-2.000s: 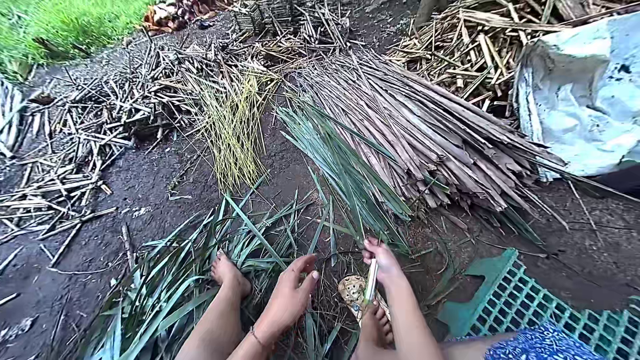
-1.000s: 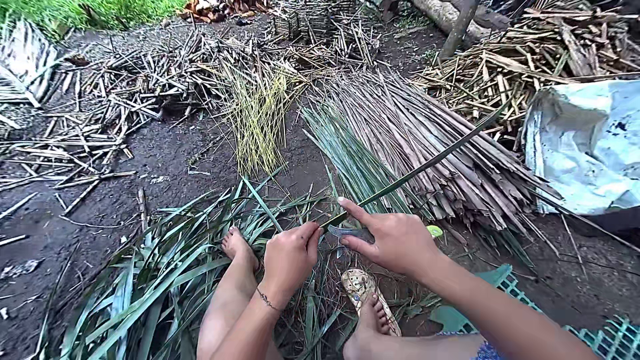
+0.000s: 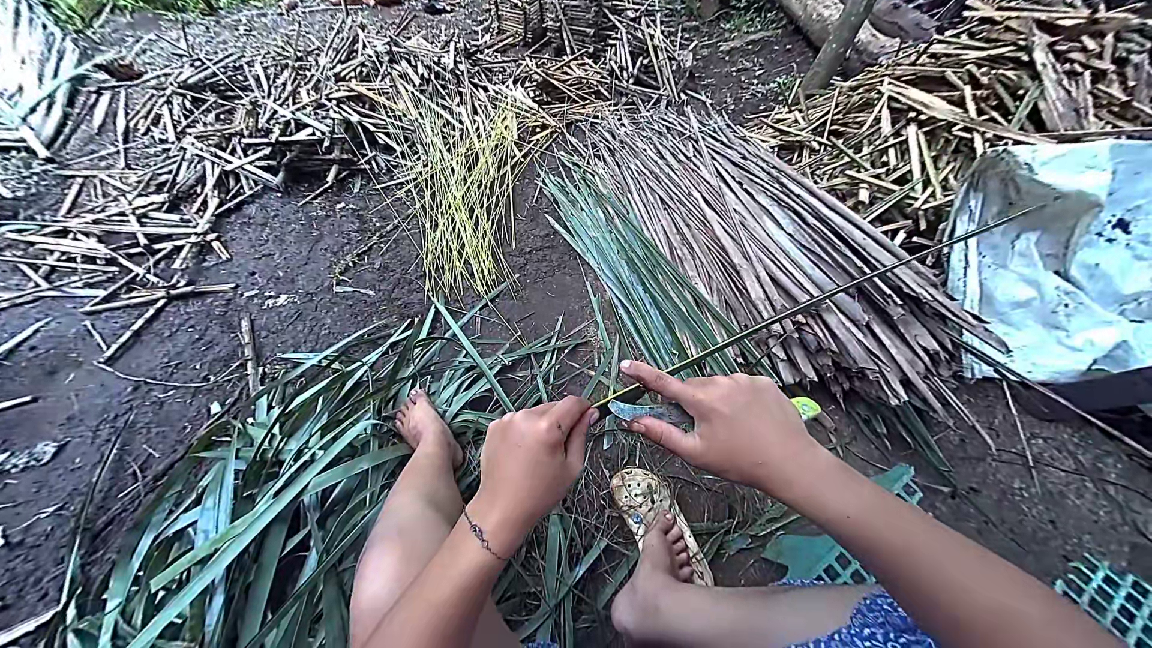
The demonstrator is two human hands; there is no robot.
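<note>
Between my bare feet and the leaf bundles, my left hand (image 3: 537, 450) pinches the near end of a long thin palm leaflet midrib (image 3: 792, 310), which runs up to the right. My right hand (image 3: 720, 418) grips a knife with a yellow-green handle end (image 3: 805, 408); its curved blade (image 3: 643, 411) lies against the strip near my left fingertips. My right index finger rests along the strip. Long green leaf strips (image 3: 270, 504) lie heaped around my left foot. A bundle of green leaflets (image 3: 630, 261) lies ahead, beside a pile of yellow-green midribs (image 3: 468, 202).
Dry brown leaves (image 3: 765, 234) lie in a large bundle ahead. Broken dry stalks (image 3: 261, 117) cover the ground at left. A white sheet (image 3: 1062, 261) is at right. A sandal (image 3: 643, 499) lies by my right foot, near green plastic mesh (image 3: 832, 558).
Two seconds ago my hands were apart; now they meet at the strip. Since one second ago, the broad green leaf strip between them has given way to a thin one.
</note>
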